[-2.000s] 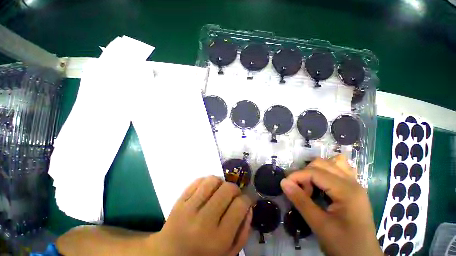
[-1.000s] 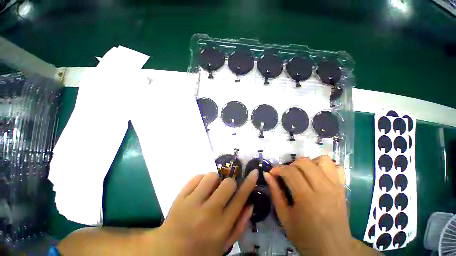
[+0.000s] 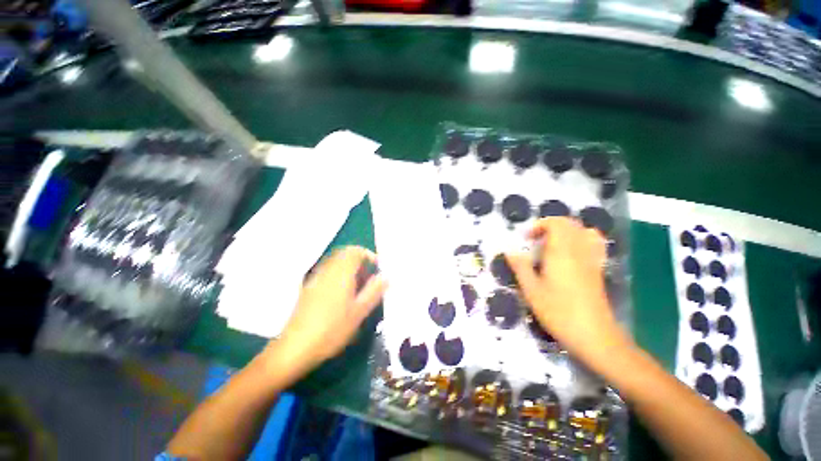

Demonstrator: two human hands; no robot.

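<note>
A clear blister tray (image 3: 621,360) holds rows of round modules. The upper ones are plain black; the bottom row (image 3: 491,396) shows gold-orange circuitry, and one module (image 3: 469,261) in the third row looks shiny and uncovered. A white sticker sheet with a few black notched pads (image 3: 413,355) lies over the tray's lower left. My left hand (image 3: 335,295) is left of the tray, thumb and fingers apart, its thumb by the white strip's edge. My right hand (image 3: 565,270) is over the tray's middle right, its thumb at a black module (image 3: 504,270); nothing shows in it, though blurred.
Plain white liners (image 3: 279,243) lie left of the tray. A ridged pile of clear trays (image 3: 153,225) stands further left. Spare sticker sheets (image 3: 711,311) lie right. A fan (image 3: 806,414) is at the right edge. A pale rail (image 3: 729,222) and green conveyor (image 3: 387,90) lie beyond.
The view has shifted back and shows more of the bench. My hands were close together over the third row; my left hand has moved away left, while my right hand stays over the tray.
</note>
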